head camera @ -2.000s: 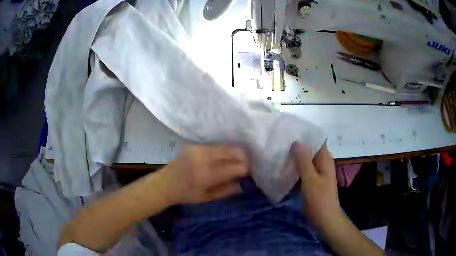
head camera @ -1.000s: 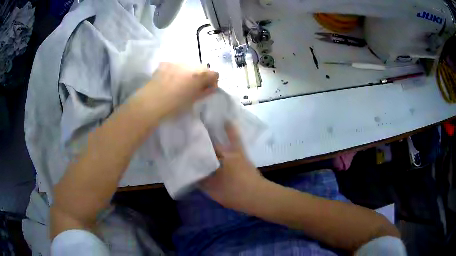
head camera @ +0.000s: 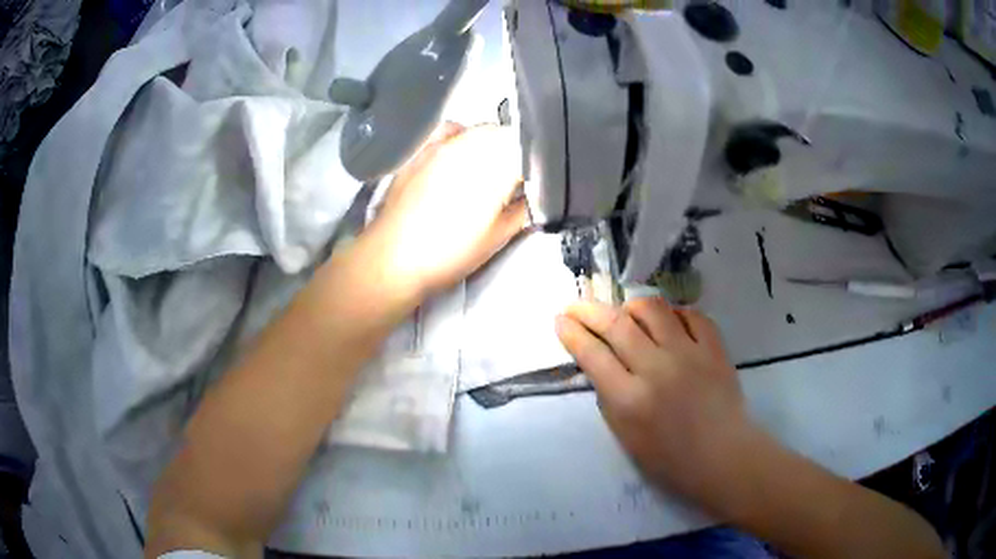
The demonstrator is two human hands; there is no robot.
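Observation:
The pale grey-white garment is draped over the left of the table, and part of it lies brightly lit between my hands. My left hand is on it left of the machine head, fingers bent; its fingertips are overexposed and partly behind the head. My right hand has bent fingers on the cloth edge just in front of the presser foot. A flat cloth end lies below my left wrist. A grey folded strip lies left of my right hand.
The white machine head overhangs the needle area. The grey lamp hangs close above my left hand. A white-handled awl, a dark-red stick and snips lie at the right. The table's curved ruler edge is in front.
Both hands have brought the cloth from the front of the table up to the needle area. The view has moved closer, so the machine head and lamp now look larger.

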